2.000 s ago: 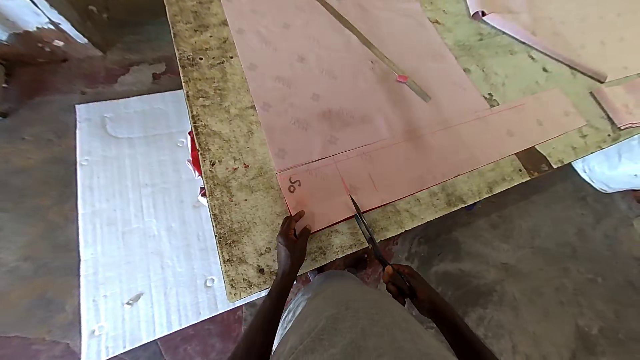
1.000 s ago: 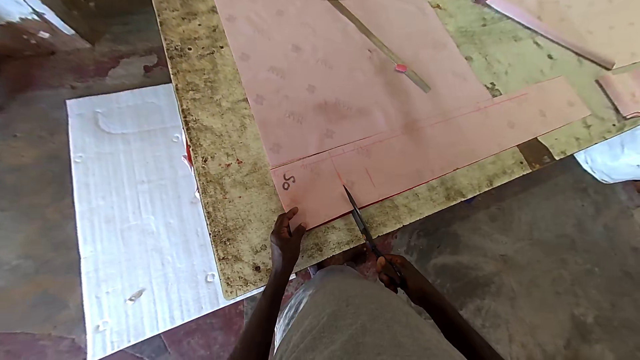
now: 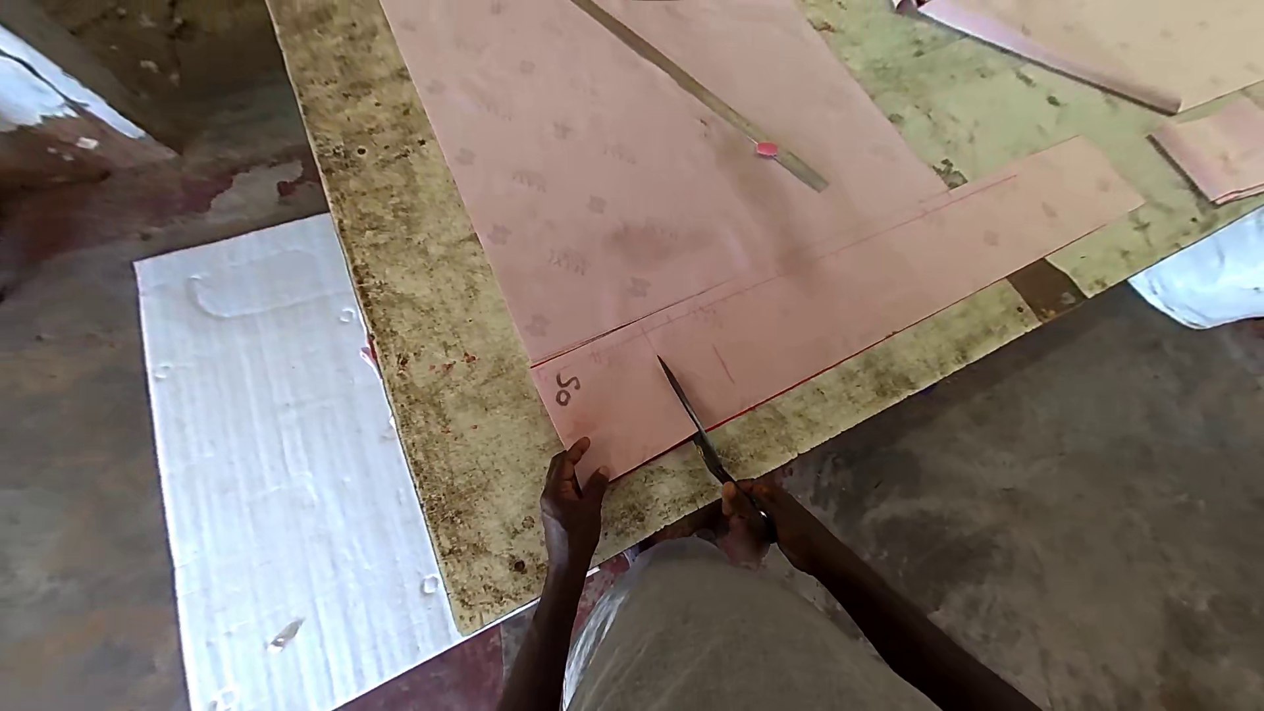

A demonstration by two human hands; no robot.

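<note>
A narrow pink patterned strip (image 3: 869, 267), with red lines and a dark handwritten mark at its left end, lies along the near side of a larger pink sheet (image 3: 612, 148). My right hand (image 3: 765, 513) is closed on the handles of scissors (image 3: 703, 439), whose blades reach across the strip's near edge. How far the blades are apart is hard to tell. My left hand (image 3: 573, 494) rests at the strip's near left corner, fingertips on its edge; whether it pinches the strip is unclear. A flat ruler-like stick (image 3: 691, 87) with a small pink piece (image 3: 767, 149) lies on the sheet.
The stained yellowish tabletop (image 3: 385, 286) ends just in front of my body. A rolled-edged sheet (image 3: 1106, 49) and a small folded pink piece (image 3: 1220, 153) lie at the right. A white panel (image 3: 286, 474) is beside the table at left; a white item (image 3: 1205, 276) is below its right edge.
</note>
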